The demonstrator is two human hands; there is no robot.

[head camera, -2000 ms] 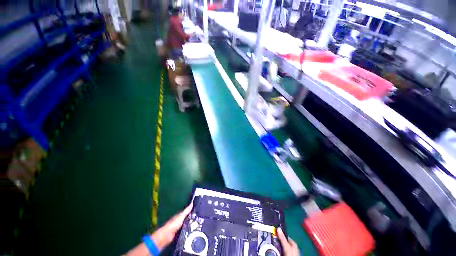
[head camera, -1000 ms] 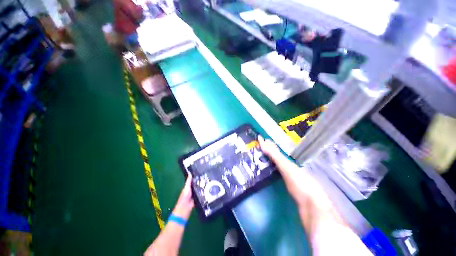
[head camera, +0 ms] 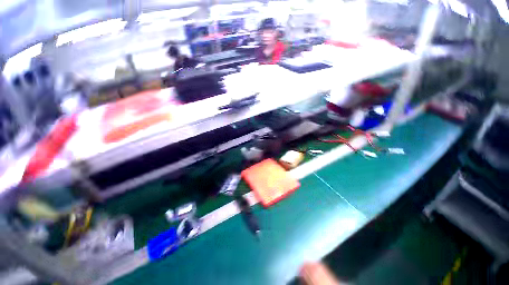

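Observation:
One hand, probably my right hand [head camera: 318,274], shows at the bottom edge, blurred and mostly cut off; whether it holds anything cannot be seen. My left hand is out of the picture. The green bench mat [head camera: 335,222] lies in front of me. An orange-red tray [head camera: 270,182] lies at its far edge, with a small tan block [head camera: 292,159] beside it. A slim black rod [head camera: 249,216] lies left of the tray. Small boards [head camera: 395,151] with red wires [head camera: 347,141] lie farther right. No black-framed tablet shows.
A blue bin [head camera: 162,244] stands at the bench's far edge on the left. A white upper shelf [head camera: 279,92] carries red-orange sheets [head camera: 137,117]. A post [head camera: 412,69] rises at right. A person in red [head camera: 270,52] is beyond the shelf. A grey cart-like frame [head camera: 474,206] stands right.
The view has swung right from the bench's length to the tray and wired boards. The tablet held in both hands has left the picture, as has my left hand.

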